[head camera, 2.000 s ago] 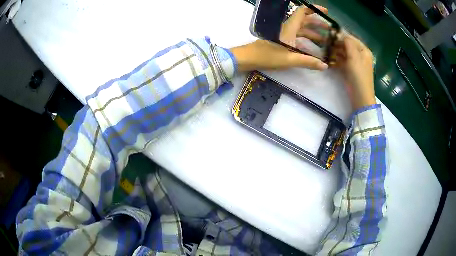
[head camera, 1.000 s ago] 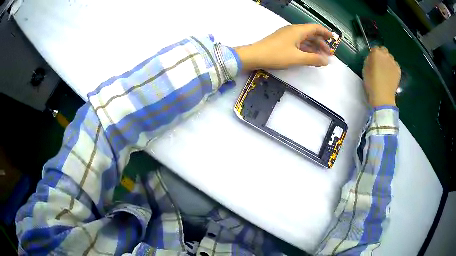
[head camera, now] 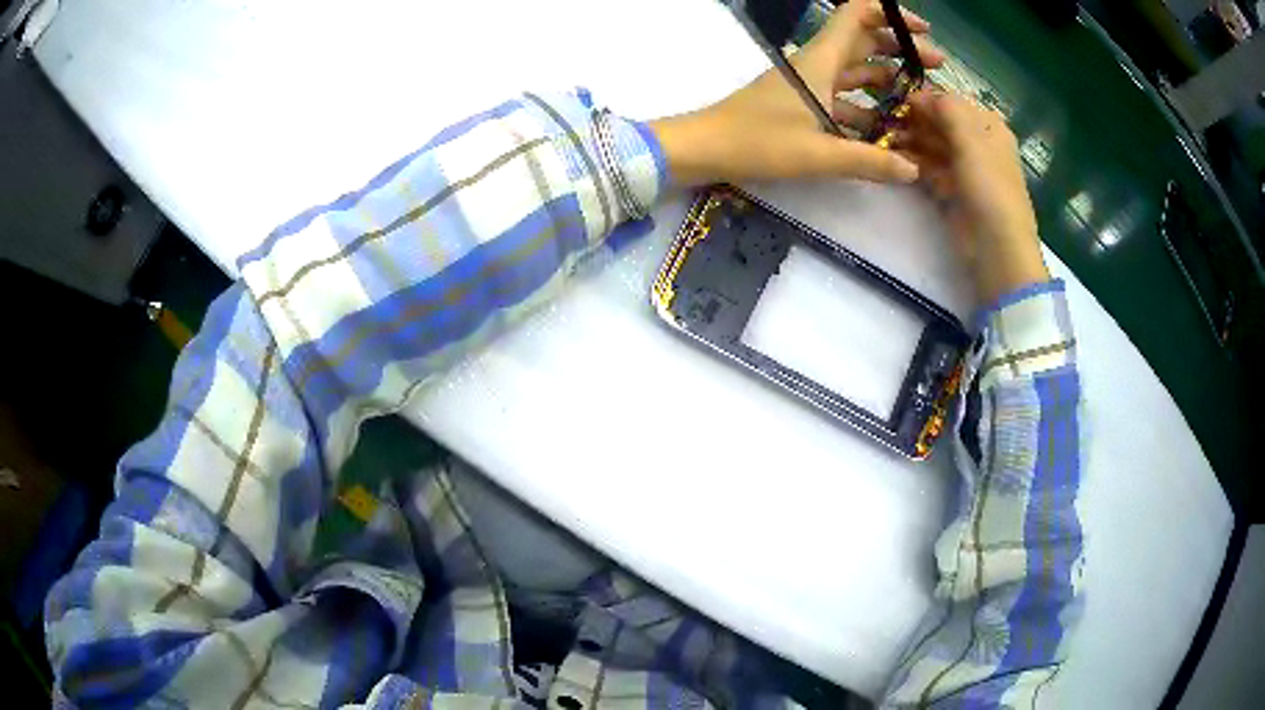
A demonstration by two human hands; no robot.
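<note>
A phone middle frame (head camera: pixel 710 294) lies on the white surface, black with a silver rim, a large rectangular opening and orange-gold patches at both ends. Above it, near the top edge, my left hand (head camera: pixel 805 122) holds a second middle frame (head camera: pixel 805 86), raised and tilted and partly cut off by the picture's edge. My right hand (head camera: pixel 979 164) is at the orange-gold end of this held frame, fingers bent and touching it. My fingertips hide what exactly they grip there.
The white worktable (head camera: pixel 555 472) curves down to the right. Beyond it is the green belt (head camera: pixel 1110 180) with a slim dark frame (head camera: pixel 1196 271) on it. A grey cabinet (head camera: pixel 70 208) stands at the left.
My right hand has come back from over the green belt to my left hand. The held frame now shows raised between both hands. The frame on the table has barely moved.
</note>
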